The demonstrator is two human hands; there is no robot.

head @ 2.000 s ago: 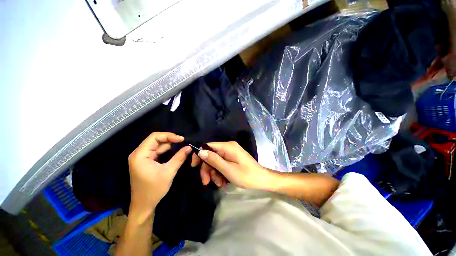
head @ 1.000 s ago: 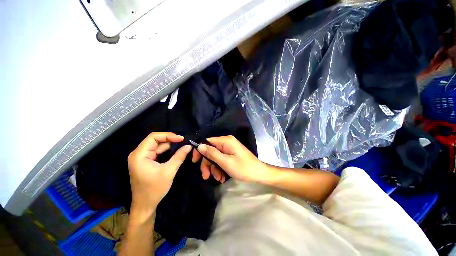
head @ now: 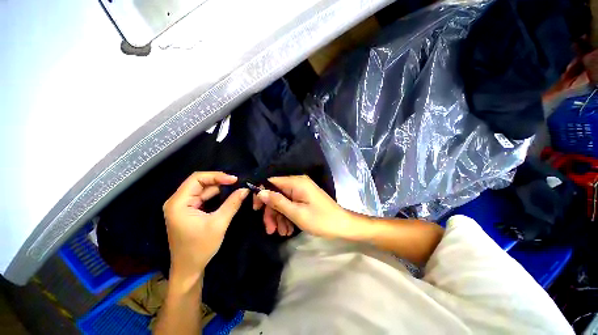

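Black cloth [head: 242, 262] lies bunched in the lap and under the table edge. My left hand [head: 200, 219] pinches a dark fold of it between thumb and fingertips. My right hand [head: 298, 206] is close beside it, its thumb and forefinger closed on a tiny dark tool with a light glint [head: 252, 187] that points at the fold. The tool is too small to name, and most of it is hidden by my fingers. A small white tag [head: 223, 129] shows on the cloth near the table edge.
The white table [head: 79, 98] with a printed ruler edge curves across the left and top. A clear plastic bag [head: 406, 124] of dark goods is at the right, with a black heap [head: 518, 65] on it. Blue crates [head: 92, 265] are lower left; a red crate [head: 577, 167] is far right.
The hands keep nearly the same pinch; the fingertips and the glinting tool have shifted slightly. The view has moved a little, so the table and bag sit slightly differently.
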